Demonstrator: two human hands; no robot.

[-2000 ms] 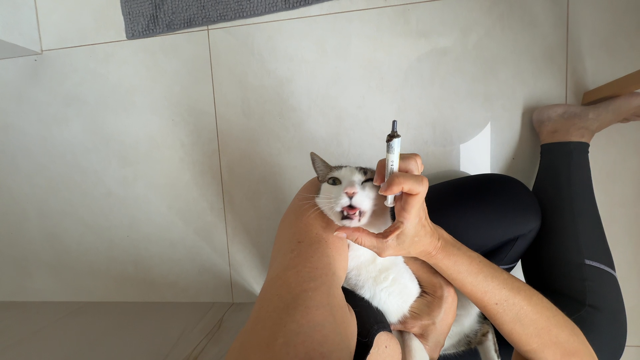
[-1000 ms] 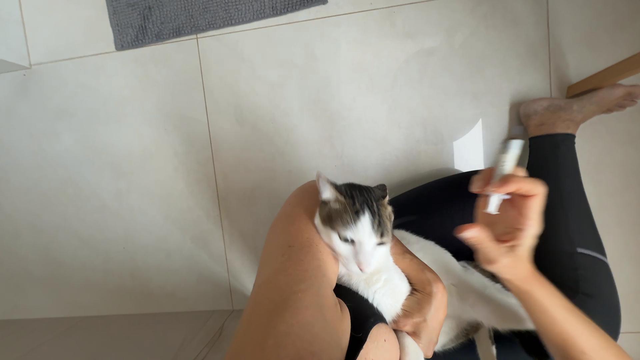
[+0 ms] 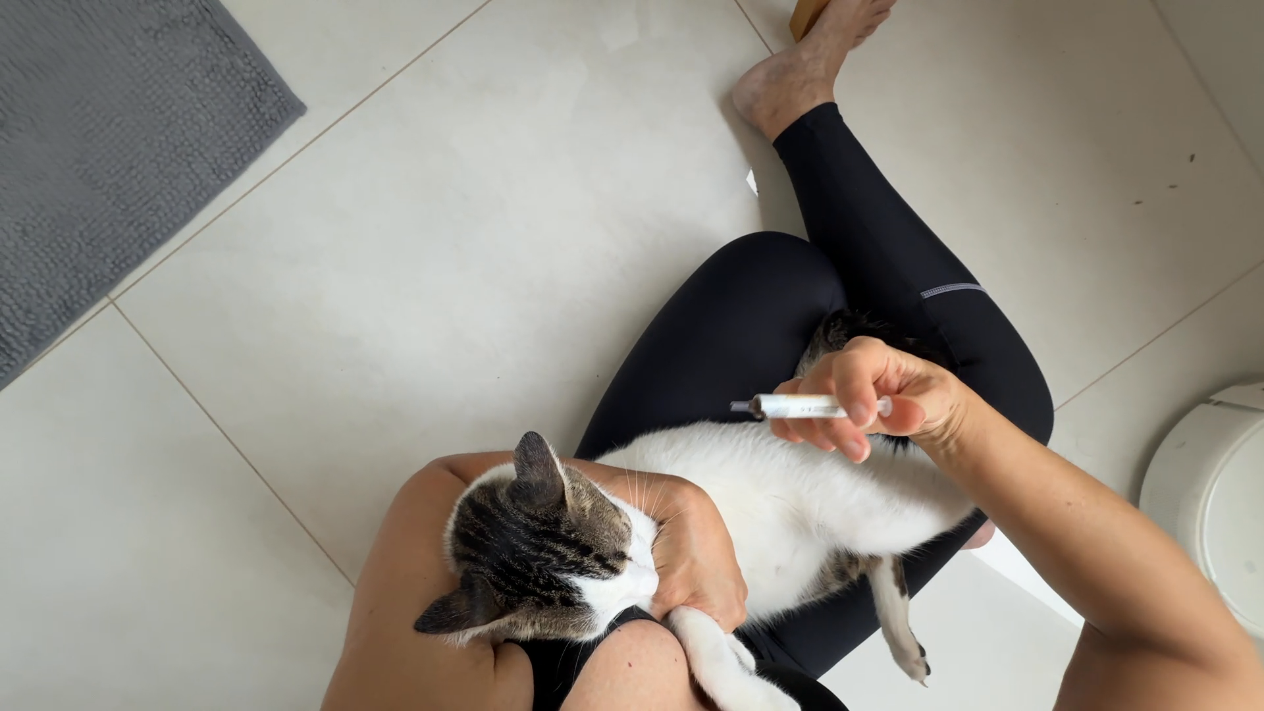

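Note:
A white and tabby cat (image 3: 731,494) lies across my lap, its head resting on my left arm and turned toward my left hand. My left hand (image 3: 696,553) wraps around the cat's chest and holds it near a white front paw (image 3: 716,652). Above the cat's body, my right hand (image 3: 864,400) holds a white oral syringe (image 3: 800,406) between its fingers. The syringe's dark-ended tip points left, and its barrel bears small writing. The tip is apart from the cat's mouth.
My legs in black leggings (image 3: 731,316) are folded on the tiled floor (image 3: 444,247). A grey textured mat (image 3: 128,148) lies at upper left. At the right edge stands a round white container (image 3: 1220,494). Part of a wooden object (image 3: 806,15) shows behind my foot.
My right hand with the syringe has left the cat's face, where it was two seconds ago. The cat has turned its head, and its open mouth no longer shows. The view has turned.

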